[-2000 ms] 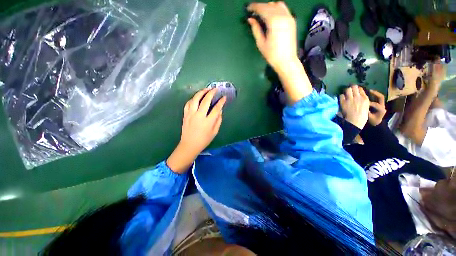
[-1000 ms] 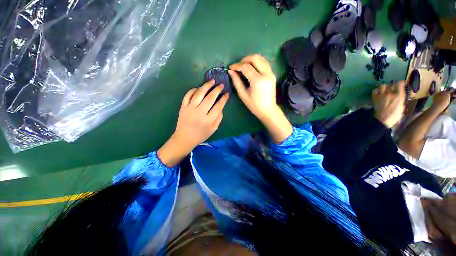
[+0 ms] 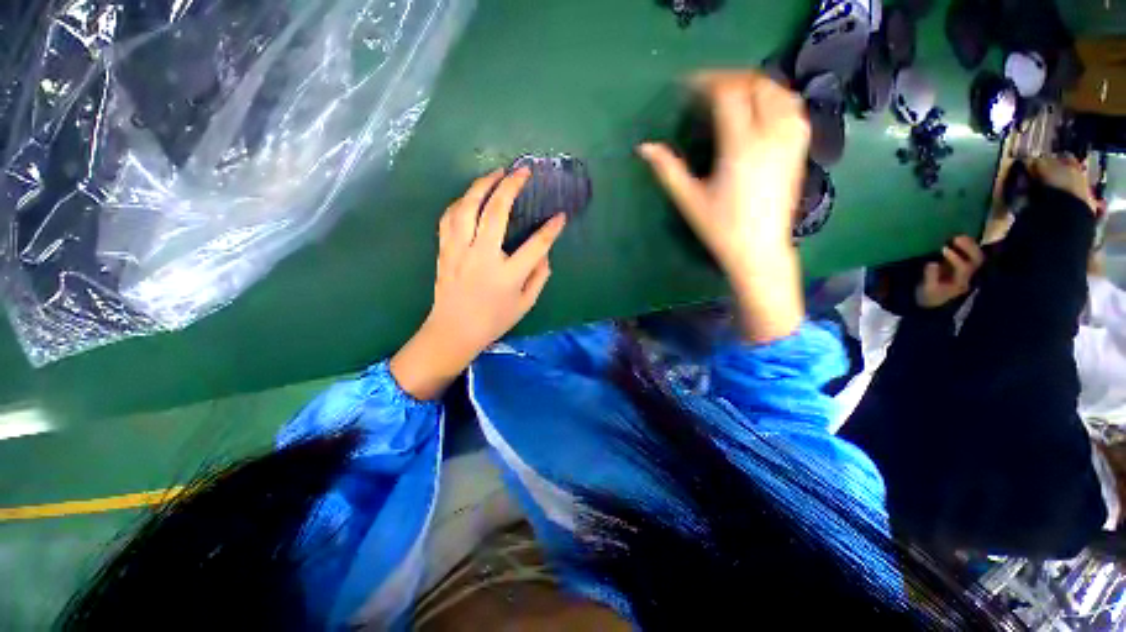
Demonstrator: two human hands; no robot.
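A dark ribbed plastic cover [image 3: 557,191] lies on the green work surface in front of me, its fine parallel ribs facing up. My left hand [image 3: 485,253] rests on its left and lower edge, fingers and thumb around it. My right hand [image 3: 753,173] is raised to the right of it, blurred, thumb apart from the fingers, over the near side of the pile of covers [image 3: 825,130]. Something dark shows beneath the right hand; I cannot tell whether the hand holds it.
A large clear plastic bag [image 3: 247,161] with dark contents lies at the left. Small black parts lie in a cluster [image 3: 692,9] at the top and another [image 3: 926,151] at the right. A neighbour in a black top [image 3: 1000,407] works at a tan board [image 3: 1003,204].
My right hand has moved from the cover's edge rightward to the pile. My left hand has shifted slightly left, showing more of the cover. The neighbour's arm now reaches toward the tan board.
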